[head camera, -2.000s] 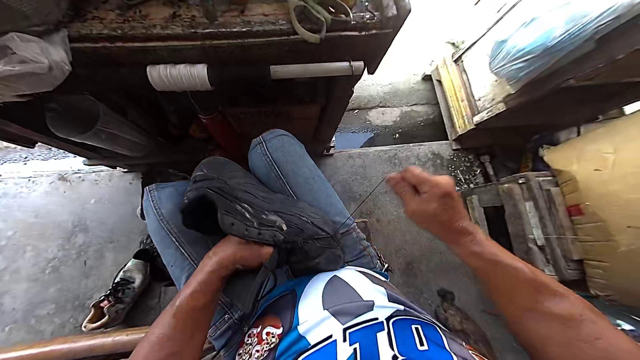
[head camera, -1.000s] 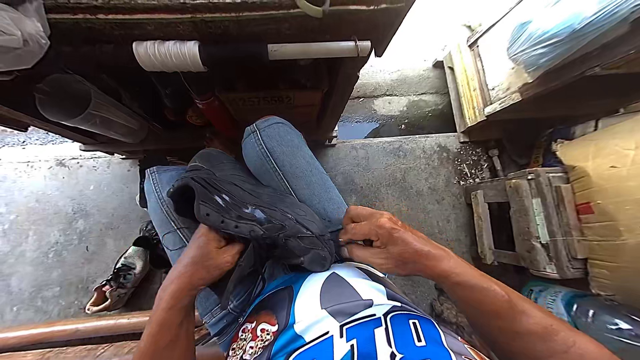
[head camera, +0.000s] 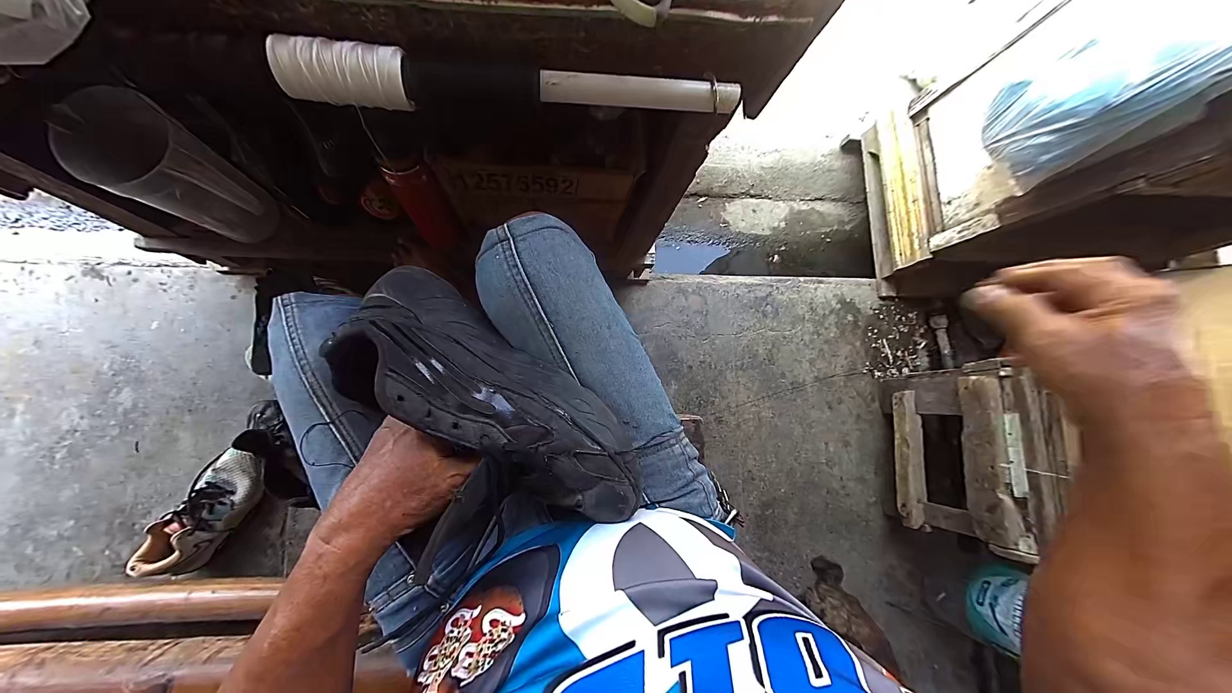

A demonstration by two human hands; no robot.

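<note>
A black shoe [head camera: 481,385] lies on its side across my jeans-clad lap, its opening toward the left. My left hand [head camera: 419,472] grips it from below, with the fingers hidden under or inside the upper. Out to the right, my right hand [head camera: 1078,318] is raised away from the shoe, blurred, with its fingers closed together. A thin dark thread [head camera: 799,390] runs faintly from near the shoe toward that hand; the grip on it is too blurred to see clearly. White marks show on the shoe's side.
A wooden bench with a white thread spool [head camera: 337,72] on a rod stands in front. Another shoe [head camera: 202,510] rests on the concrete at left. To the right are a wooden stool [head camera: 982,462], a plastic bottle [head camera: 998,606] and a wooden table bearing a blue plastic bag [head camera: 1097,106].
My right hand has moved from beside the shoe's toe far out to the right. My left hand still holds the shoe on my lap.
</note>
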